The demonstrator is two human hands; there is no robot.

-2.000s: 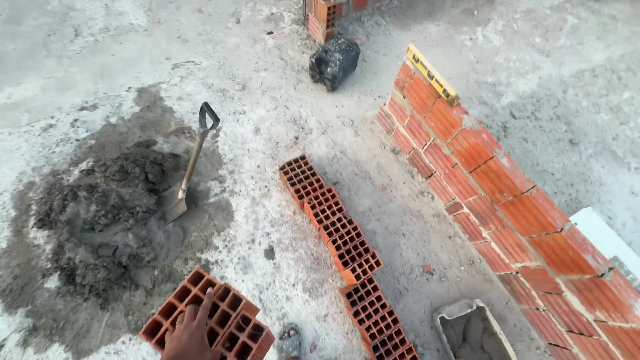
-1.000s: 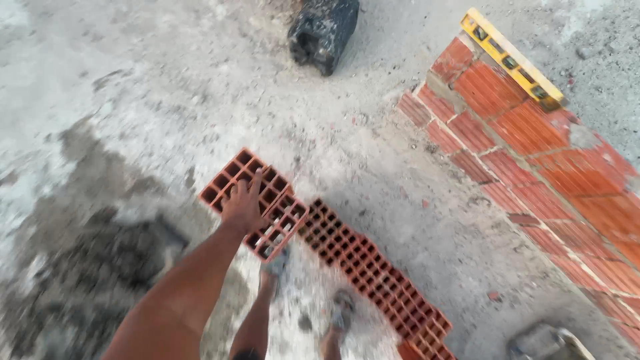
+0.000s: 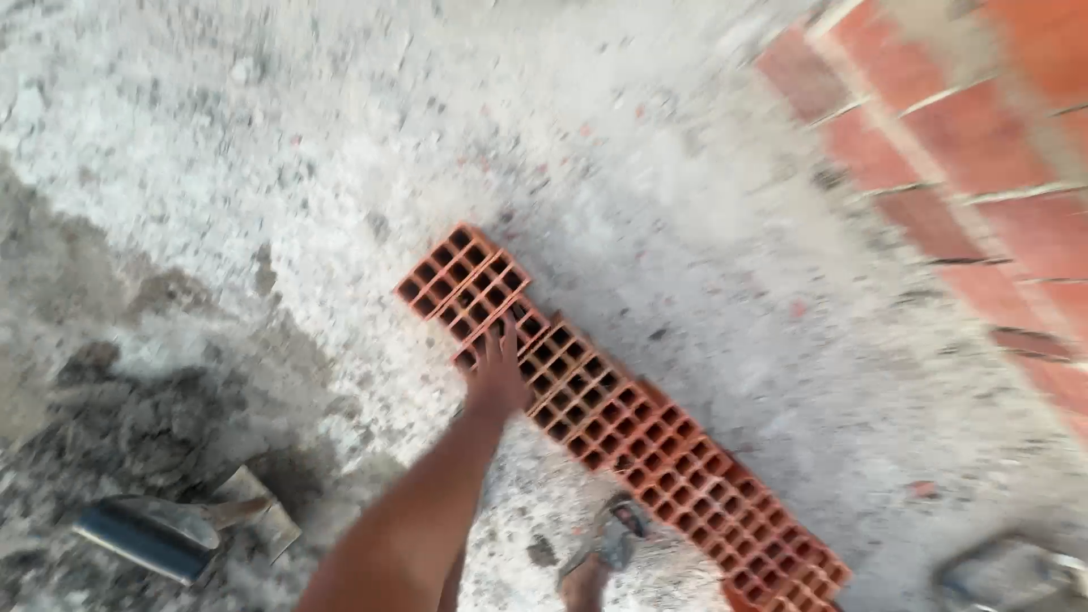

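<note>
My left hand (image 3: 497,370) reaches in from the bottom and lies on the hollow clay bricks (image 3: 463,285) at the upper left end of a row. Its fingers stretch over the open cells; blur and the hand itself hide whether they grip a wall of the brick. These bricks sit side by side, slightly offset, cells facing up. Against them, the long row of hollow clay bricks (image 3: 663,455) runs down to the lower right. My right hand is out of view.
A shovel (image 3: 242,510) stands in a grey mortar heap (image 3: 127,442) at lower left. A red brick wall (image 3: 969,144) rises at the right. At lower right is a blurred container (image 3: 1007,574). My sandalled foot (image 3: 616,535) is beside the row.
My left hand has moved right with the bricks it carried, which now adjoin the row's end. The view has shifted closer over the row, and the yellow spirit level and black container have left it.
</note>
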